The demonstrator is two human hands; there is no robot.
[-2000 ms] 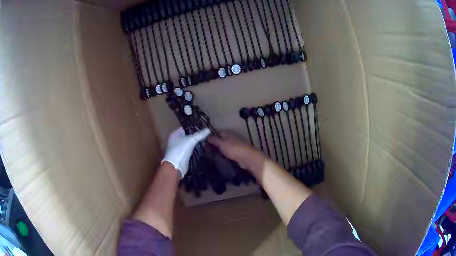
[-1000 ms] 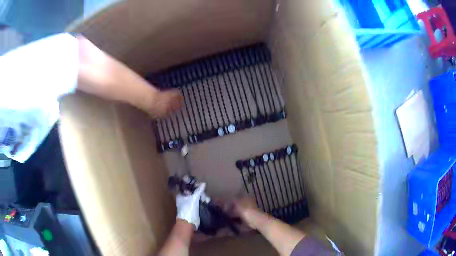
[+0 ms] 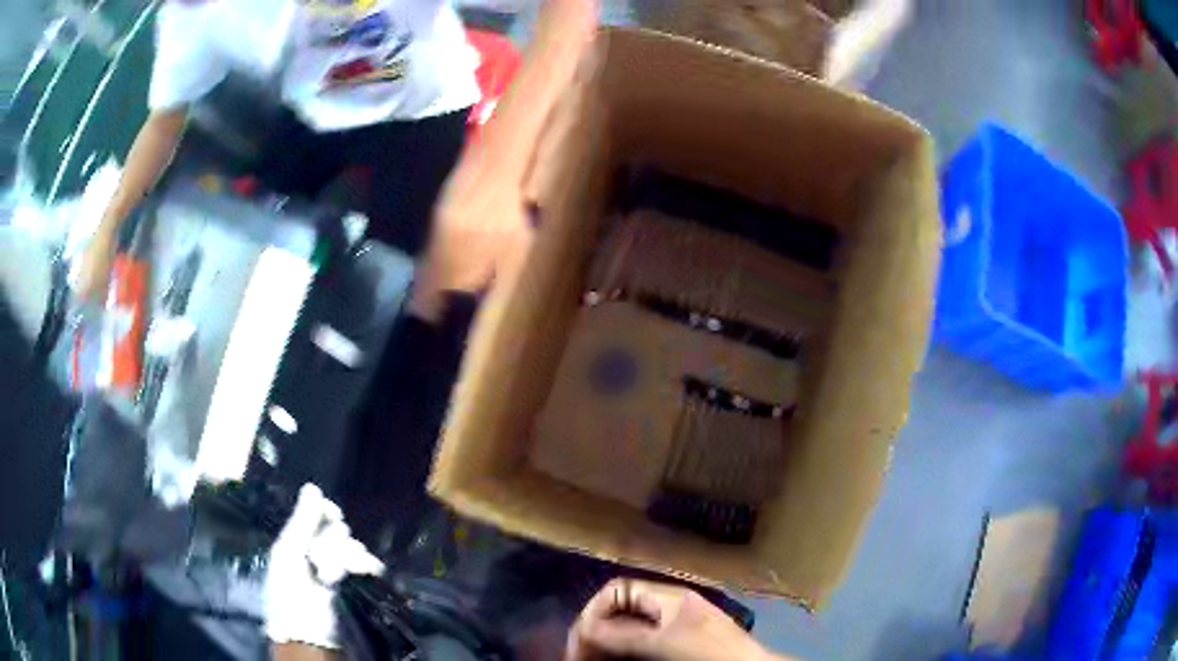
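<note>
My left hand, in a white glove, is low at the left, outside the carton, closed around a blurred bunch of black rods. My bare right hand is at the bottom edge, just below the carton's near rim, with its fingers curled. Dark shapes lie beside it, but blur hides whether it grips them. The open brown carton holds a far row of black rods and a shorter near row at the right.
Another person in a printed white shirt stands at the upper left. A bare arm reaches down along the carton's left side. A machine table is at the left. A blue crate stands on the floor at the right.
My hands have come out of the carton, and the bunch has left its floor with my left hand. The view has swung left and back. The other person's arm is now outside the carton.
</note>
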